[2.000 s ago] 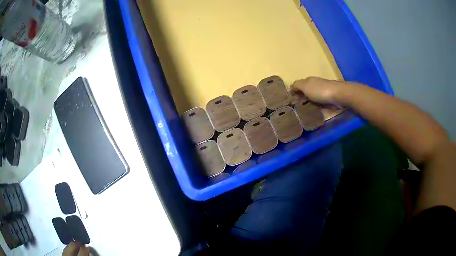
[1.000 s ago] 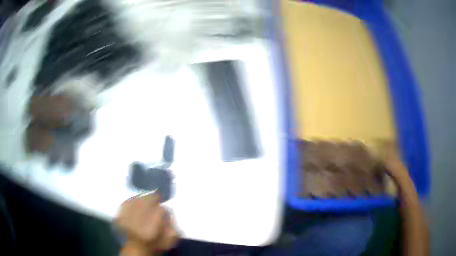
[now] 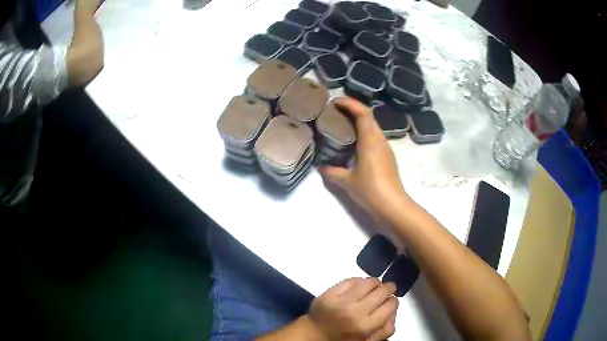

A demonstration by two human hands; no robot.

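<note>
Several stacks of brownish slotted pieces [image 3: 284, 141] with striped light edges stand together on the white table. My right hand [image 3: 369, 156] reaches to the rightmost stack [image 3: 336, 124], with thumb and fingers around its sides; the stack still stands on the table. Two flat black pads [image 3: 377, 255] lie nearer me. My left hand [image 3: 359, 310] rests beside them with curled fingers, fingertips at the edge of the nearer pad [image 3: 401, 274]. Whether it holds anything is hidden.
Pieces lie dark face up in a heap [image 3: 366, 50] behind the stacks. A smartphone [image 3: 489, 223], a water bottle [image 3: 536, 123] and the blue tray [image 3: 586, 200] are on the right; another phone [image 3: 500, 61] lies beyond. Another person's arm [image 3: 85, 50] is at upper left.
The view has swung left from the tray to the table. My right hand has left the row of pieces in the tray and is now around a stack. My left hand stays near the black pads.
</note>
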